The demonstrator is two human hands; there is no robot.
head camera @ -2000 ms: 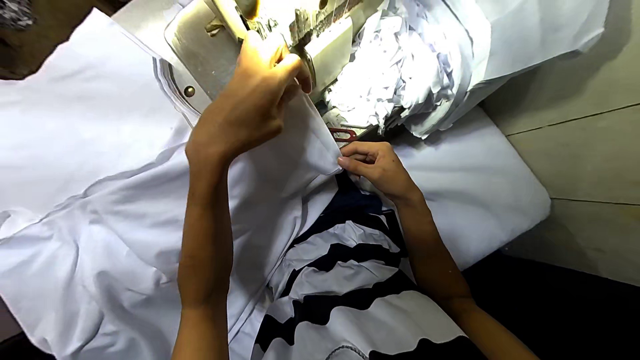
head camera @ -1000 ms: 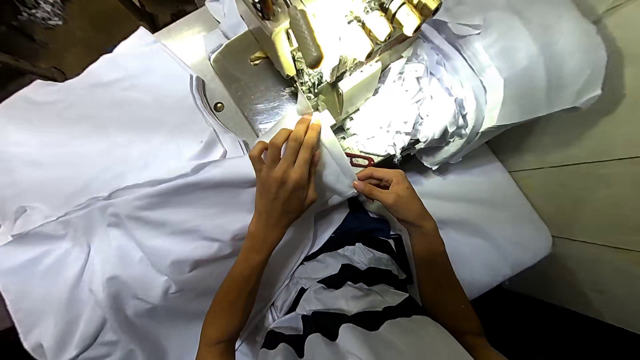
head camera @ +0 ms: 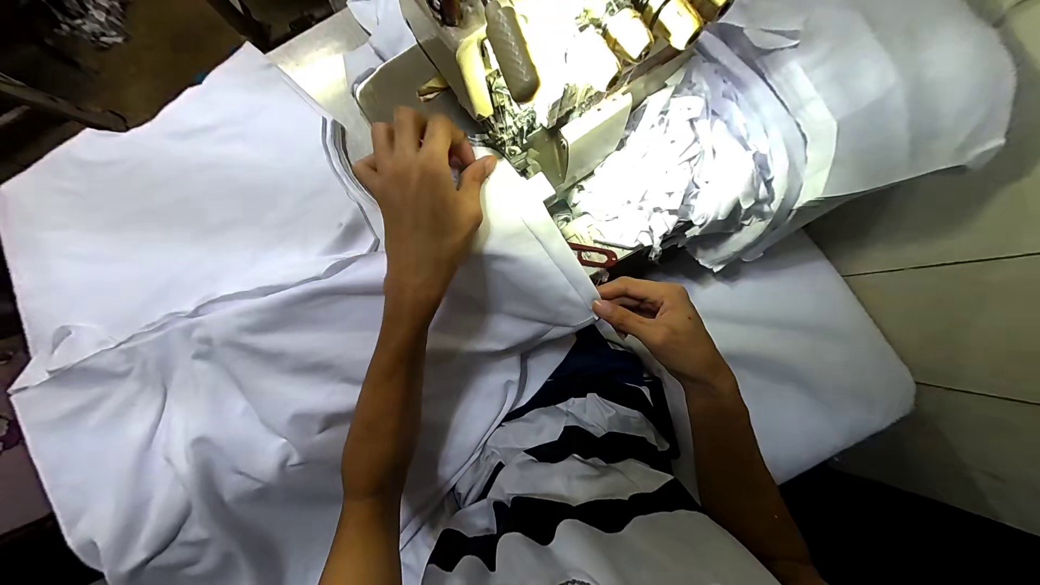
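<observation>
White fabric (head camera: 520, 284) runs from beneath the head of an overlock sewing machine (head camera: 561, 146) toward my body. My left hand (head camera: 426, 187) rests at the fabric near the needle area, thumb and fingers bent around its upper edge; whether it pinches the cloth is hard to tell. Between thumb and fingertips, my right hand (head camera: 658, 325) pinches the fabric's folded edge at its near corner. A red metal or plastic loop (head camera: 593, 255) lies just above the right hand, below the machine.
A heap of white fabric scraps (head camera: 674, 162) sits right of the machine head, beside draped white cloth (head camera: 894, 97). More white cloth (head camera: 179, 211) spreads over the left side. A cloth-covered surface (head camera: 796, 349) extends right, above a tiled floor (head camera: 959, 309).
My left hand was flat on the cloth one second ago; now it is raised at the wrist with fingers bent, farther left. The right hand stays at the fabric edge.
</observation>
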